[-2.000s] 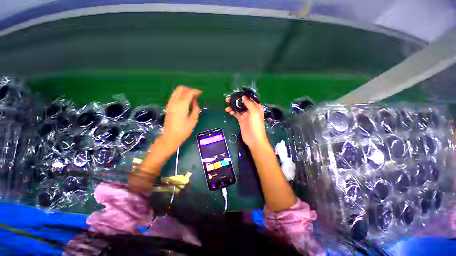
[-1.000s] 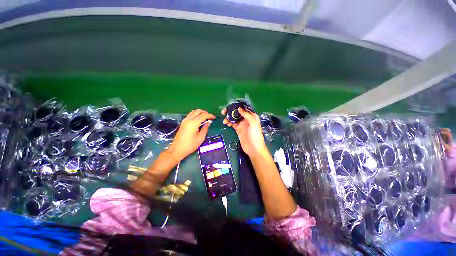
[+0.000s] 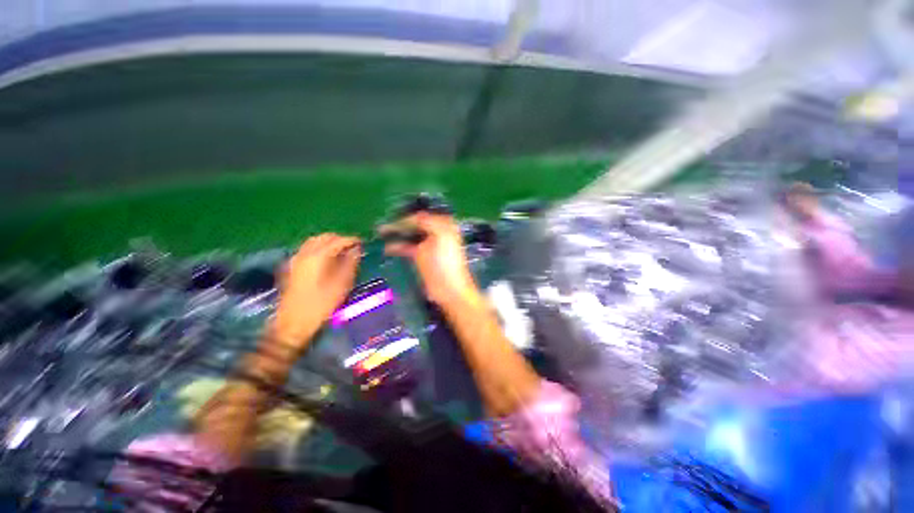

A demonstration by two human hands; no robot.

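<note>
The frame is motion-blurred. My right hand [image 3: 429, 245] holds a dark round unit [image 3: 404, 233] above and beyond the phone; the unit looks tilted, and film around it is hard to make out. My left hand [image 3: 323, 271] is to its left, fingertips pinched together; whether they hold something small cannot be told. The test phone [image 3: 376, 339] lies between my forearms with its purple and white screen lit. A white cable end shows at the phone's lower edge. The dark slab right of the phone is partly behind my right forearm.
Bagged dark units [image 3: 125, 273] lie blurred at the left, and a few are beyond my right hand. Stacked clear blister trays [image 3: 641, 291] stand at the right. A white lump [image 3: 510, 316] lies right of my forearm. Another person's pink sleeve [image 3: 837, 250] and hand are at the far right.
The view has swung right, so things appear further left and blurred. The unit in my right hand looks more tilted. More of the neighbouring person shows.
</note>
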